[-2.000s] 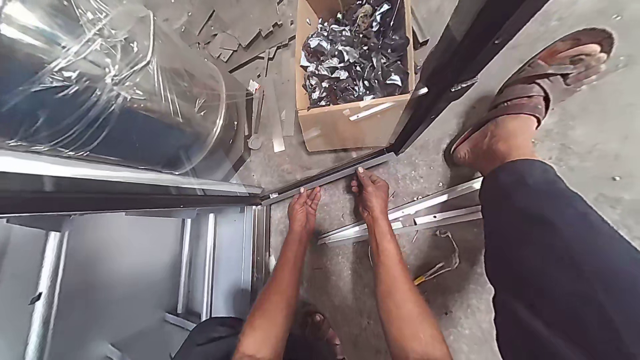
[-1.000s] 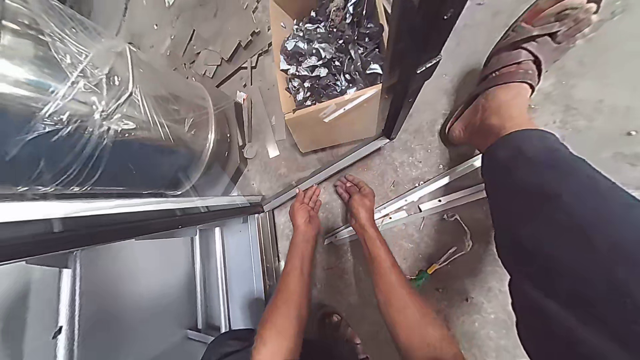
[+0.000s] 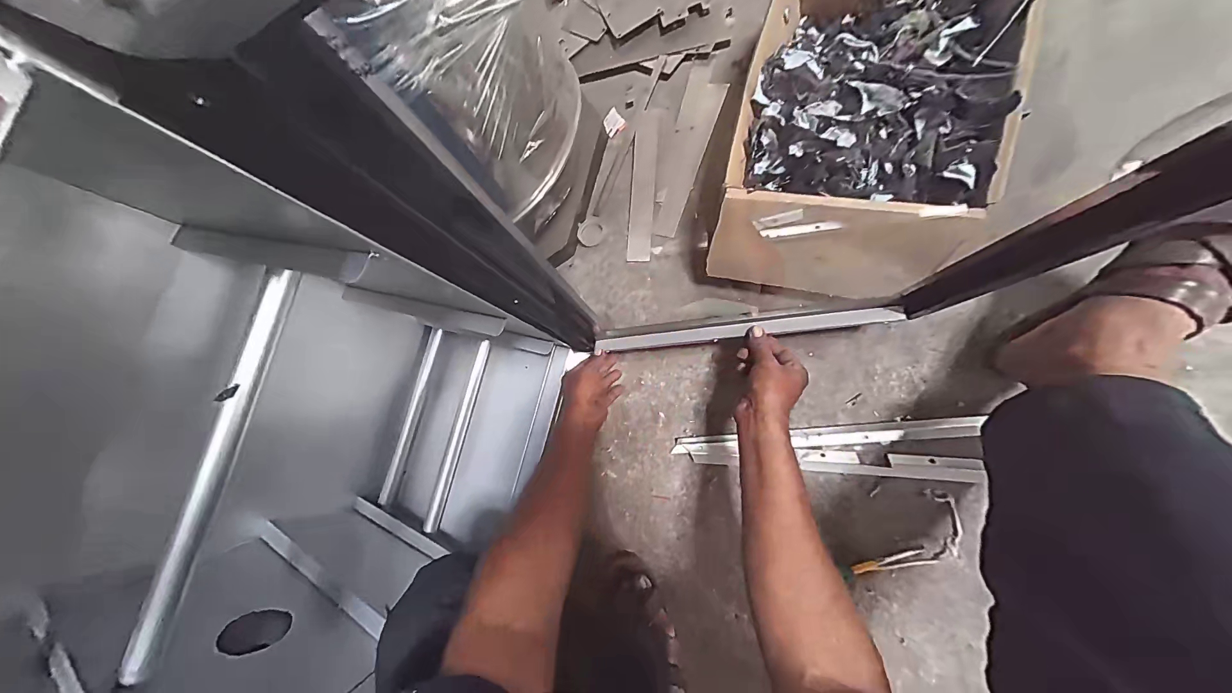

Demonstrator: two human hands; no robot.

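A light metal strip (image 3: 818,322) runs along the lower rail of a dark-edged frame with a clear pane. My left hand (image 3: 590,387) is at the corner where this strip meets the dark metal upright (image 3: 414,173) of a cabinet-like body; its fingers are slightly spread. Near the strip's middle, my right hand (image 3: 773,373) has its thumb against the strip's near edge, fingers curled; whether it grips the strip is unclear. At the left lies the grey sheet-metal interior (image 3: 96,289), with metal rods (image 3: 217,462) and a round hole in it.
Beyond the pane stands a cardboard box (image 3: 847,241) full of dark and silvery scraps. Flat metal offcuts (image 3: 643,192) lie beside a plastic-wrapped cylinder (image 3: 520,106). Metal angle strips (image 3: 866,452) and a yellow-handled tool (image 3: 881,563) rest on the concrete floor. A sandalled foot (image 3: 1097,337) is at the right.
My hands have moved farther apart along the strip, the left now at the corner by the cabinet body. The view has turned and come closer.
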